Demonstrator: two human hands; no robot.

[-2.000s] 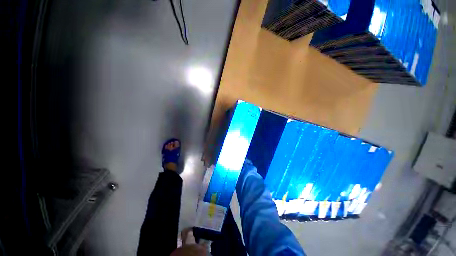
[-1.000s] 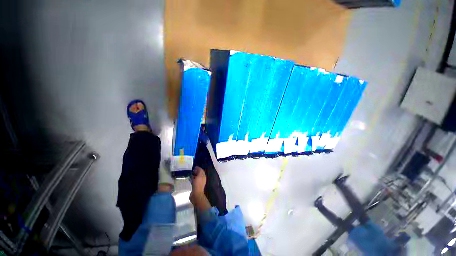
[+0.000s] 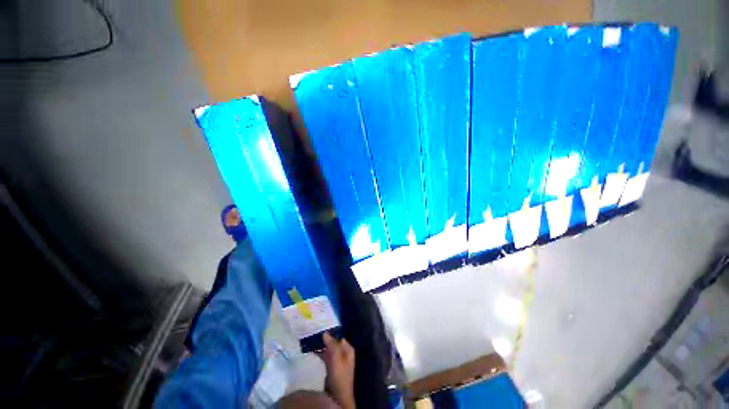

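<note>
A long bright-blue power module (image 3: 268, 200) lies at the left of a row of similar modules (image 3: 400, 152), with a dark gap between. A white paper label (image 3: 310, 316) with a yellow strip is on its near end. My right hand (image 3: 340, 369) is at the module's black near end with its fingers closed on it. My left arm, in a blue sleeve, reaches up along the module's left side; my left hand is hidden behind the module.
The modules are on a tan base sheet (image 3: 384, 24). A foot in a blue sandal (image 3: 232, 220) is left of the module. Another tan base with a blue item (image 3: 487, 393) is at the bottom. A black cable (image 3: 108, 36) lies on the grey floor at upper left.
The view has moved closer to the row. The single module now leans the other way in view. My left arm has reached forward along its left side; my right hand has come to its black near end.
</note>
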